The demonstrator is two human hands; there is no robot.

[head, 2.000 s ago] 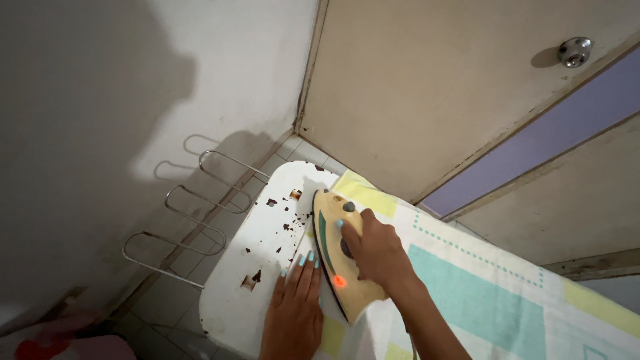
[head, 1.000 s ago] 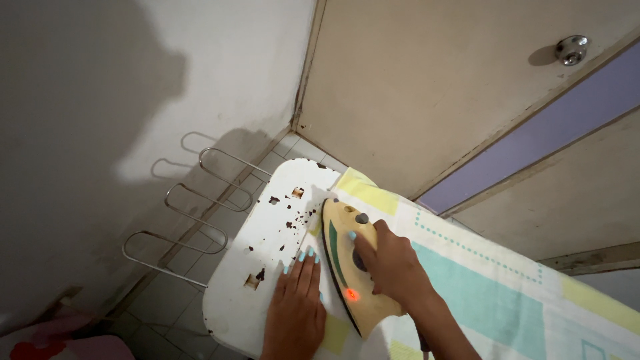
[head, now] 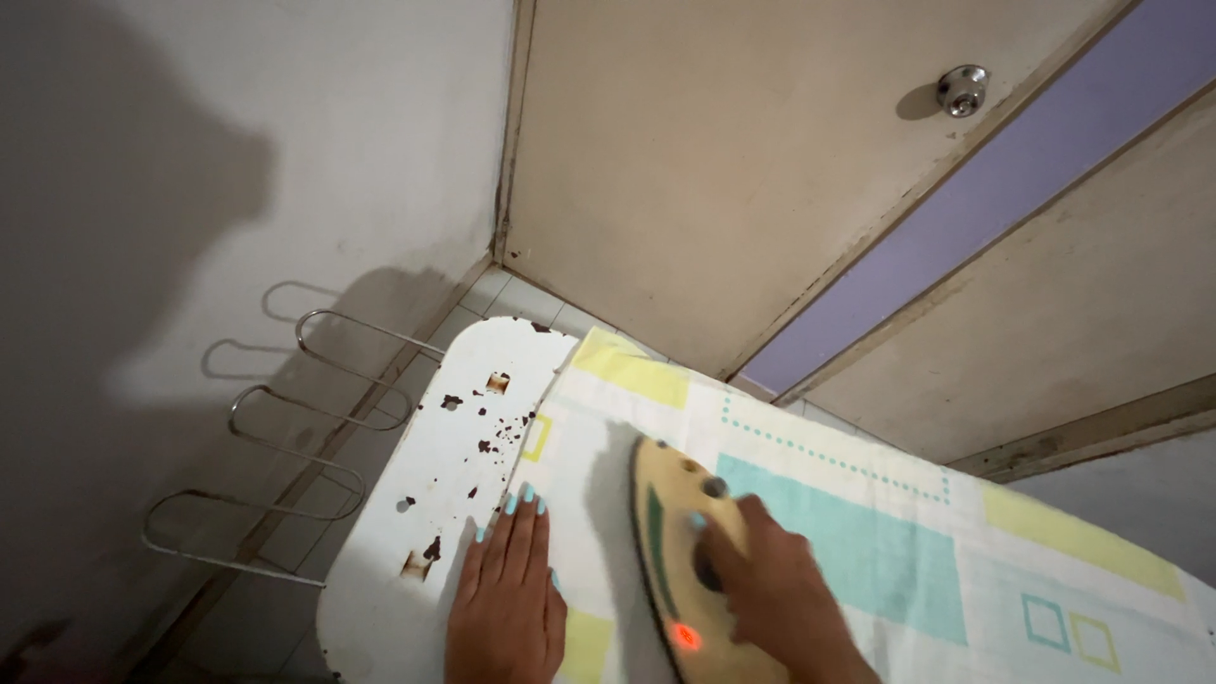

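My right hand [head: 774, 579] is closed round the handle of a yellow electric clothes iron [head: 674, 541], whose orange-red light glows near its rear. The iron rests on a white cloth [head: 836, 456] patterned with yellow and teal blocks, spread over an ironing board. My left hand [head: 508, 594] lies flat, palm down, fingers together, across the cloth's left edge and the bare white metal end of the board [head: 456, 465]. Chipped paint and rust spots mark that bare end. The underside of the iron is hidden.
A looped metal wire rack [head: 294, 408] sticks out from the board's left end toward a white wall [head: 399, 123]. Behind the board stands a beige door [head: 703, 190] with a round metal knob [head: 962, 91] and a purple band [head: 931, 218]. Floor tiles [head: 522, 299] show in the corner.
The iron, with my right hand on it, has moved right, away from the cloth's left edge. My left hand stays flat near that edge.
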